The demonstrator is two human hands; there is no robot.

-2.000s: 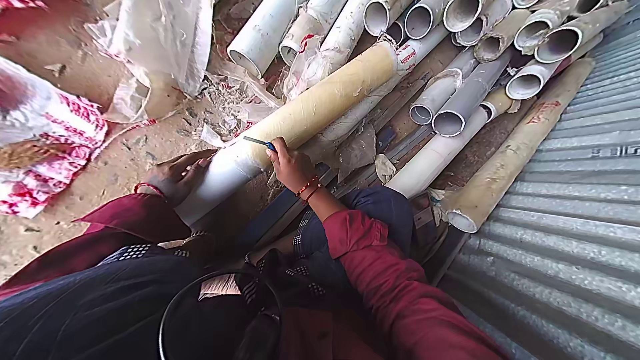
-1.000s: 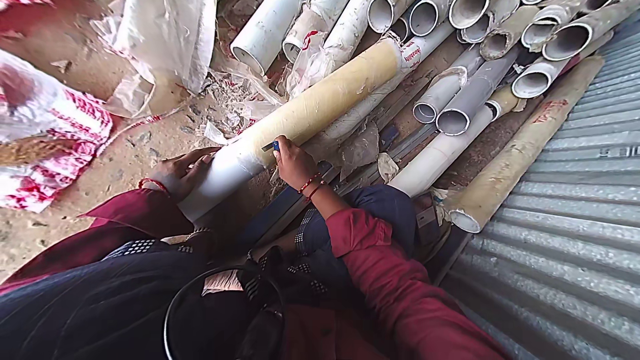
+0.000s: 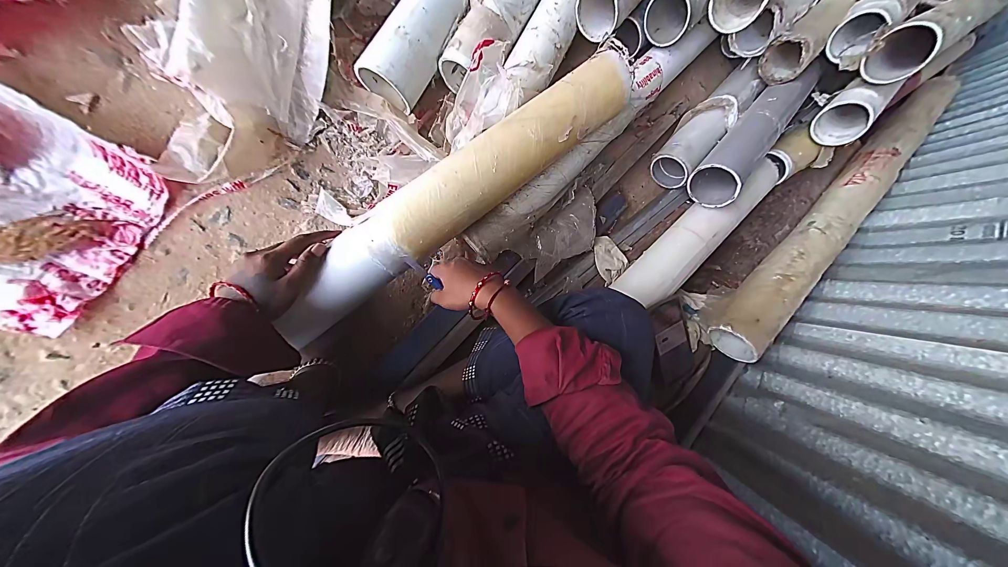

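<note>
A long white pipe (image 3: pixel 335 283) lies slanting before me, its upper length covered by a tan wrapping (image 3: pixel 504 161). My left hand (image 3: pixel 287 272) rests on the near white part of the pipe, fingers over its left side. In my right hand (image 3: pixel 457 283) is a small blue-handled tool (image 3: pixel 432 281), perhaps a cutter. Its thin tip is at the pipe's lower right side, by the edge of the tan wrapping. The fingers partly hide the tool, so its exact kind cannot be told.
Several pipes (image 3: pixel 717 183) lie stacked ahead and to the right. A tan-wrapped pipe (image 3: pixel 835 224) runs beside the corrugated metal sheet (image 3: pixel 890 339). Plastic film (image 3: pixel 244 63) and a red-and-white printed sack (image 3: pixel 71 205) lie on the dirt at the left. Metal bars (image 3: pixel 433 335) lie under the pipe.
My right hand with the blue tool has moved down from the top of the pipe to its lower right side. My left hand stays on the white part.
</note>
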